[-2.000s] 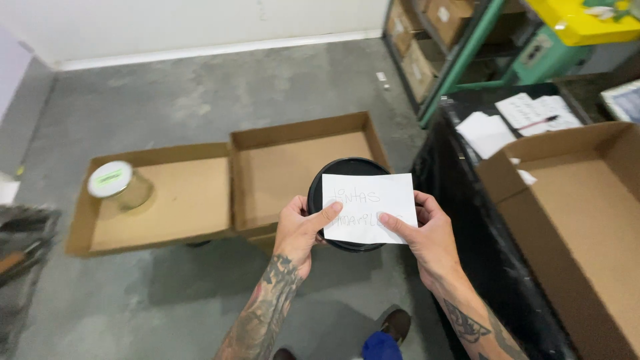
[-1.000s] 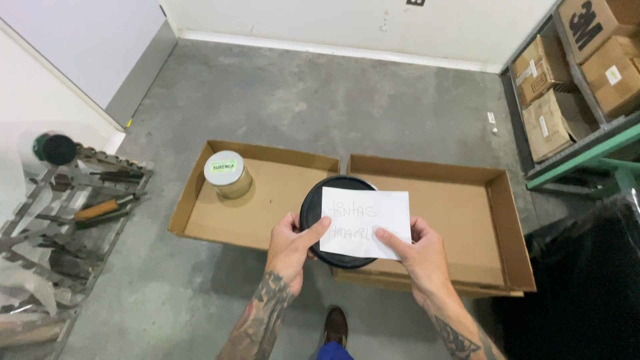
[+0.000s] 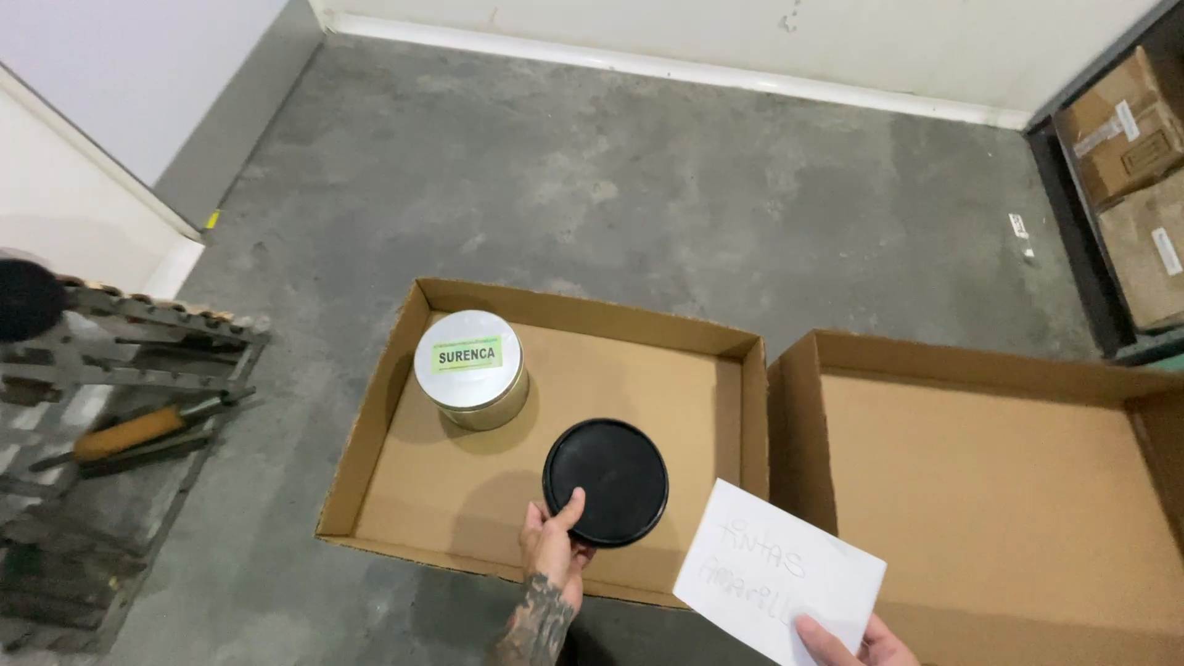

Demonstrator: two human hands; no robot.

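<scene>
My left hand (image 3: pixel 555 546) grips a round container with a black lid (image 3: pixel 607 481), thumb on top of the lid, over the near part of a shallow cardboard box (image 3: pixel 573 592). In that box's far left corner stands a metal can (image 3: pixel 470 365) with a silver lid and a green printed label. Off to the right, my right hand (image 3: pixel 856 643) pinches a white paper card (image 3: pixel 782 578) with handwriting on it, by its lower edge. The card overlaps the near left part of a second cardboard box (image 3: pixel 980 462). What lies under the black lid is mostly hidden.
A metal rack (image 3: pixel 139 370) holding a roller with an orange-brown handle (image 3: pixel 129 435) stands at the left. At the far right, shelving holds cardboard cartons (image 3: pixel 1124 129). Grey concrete floor (image 3: pixel 601 203) runs to the white wall behind the boxes.
My hands have come apart: the left now holds the black-lidded container alone, over the left box, and the right has taken the card off its lid to the right. The view has shifted.
</scene>
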